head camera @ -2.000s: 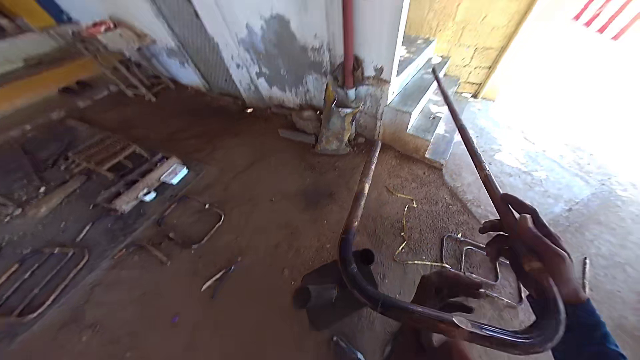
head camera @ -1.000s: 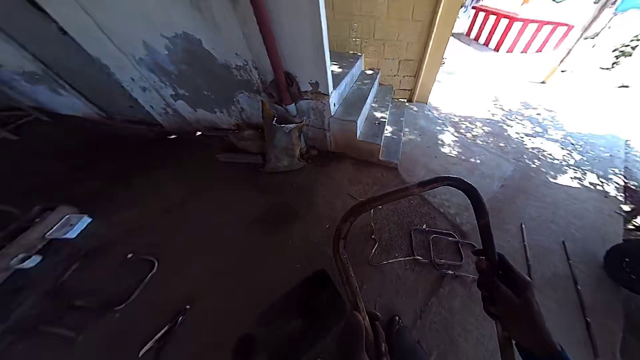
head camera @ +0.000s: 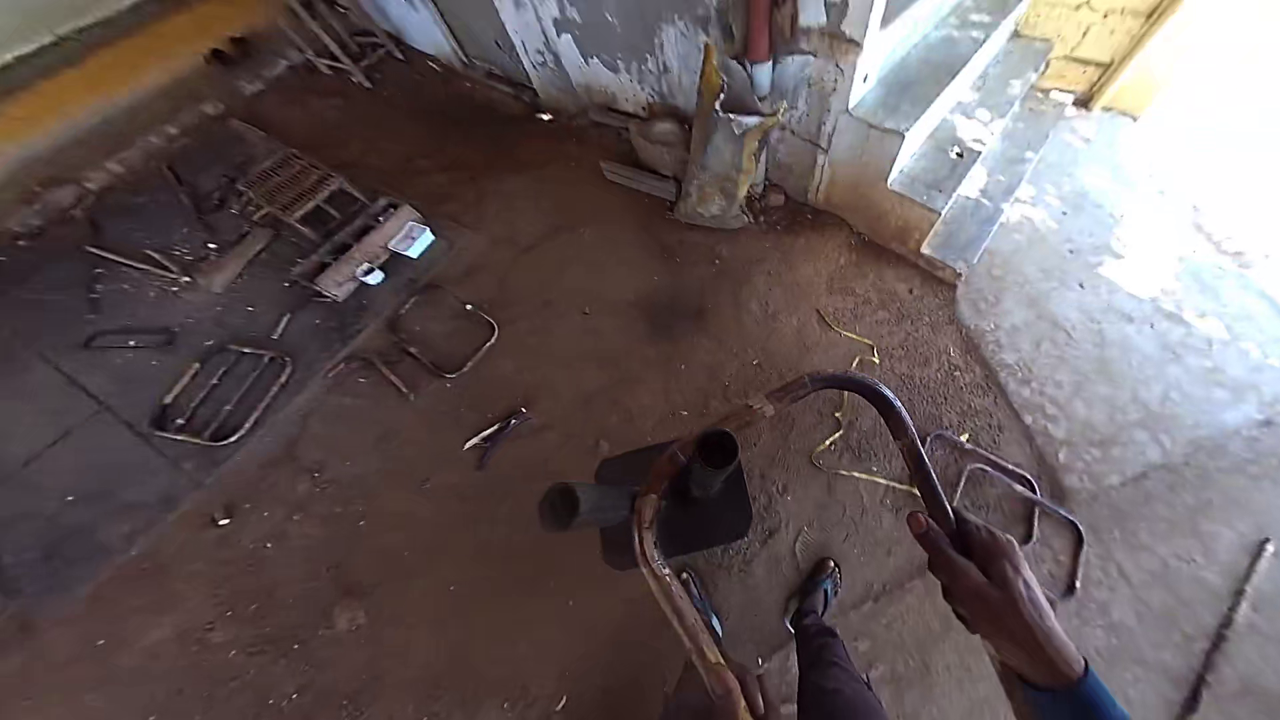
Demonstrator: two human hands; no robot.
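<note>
A bent pole of brown cane or tubing (head camera: 856,384) forms a U, its curve pointing away from me. My right hand (head camera: 1000,590) is closed around the right arm of the U, thumb along the pole. At the bottom edge my left hand (head camera: 750,690) grips the left arm; only part of its fingers shows. Both ends of the pole are hidden or out of view. Under the curve, on the dirt floor, lies a dark flat plate (head camera: 725,515) with an upright pipe (head camera: 715,462) on it and another pipe (head camera: 585,506) at its left side.
My sandalled feet (head camera: 818,590) are near the plate. Bent frames (head camera: 1040,490) and a yellow strip (head camera: 845,440) lie ahead to the right. A stick (head camera: 1228,625) lies far right. Slatted frames (head camera: 222,395) and a wooden bench (head camera: 360,255) are left. Concrete steps (head camera: 990,180) stand behind.
The bent pole has turned in my hands: two seconds ago its curve was at the lower right near me, and now it points away. The view has swung left since one second ago.
</note>
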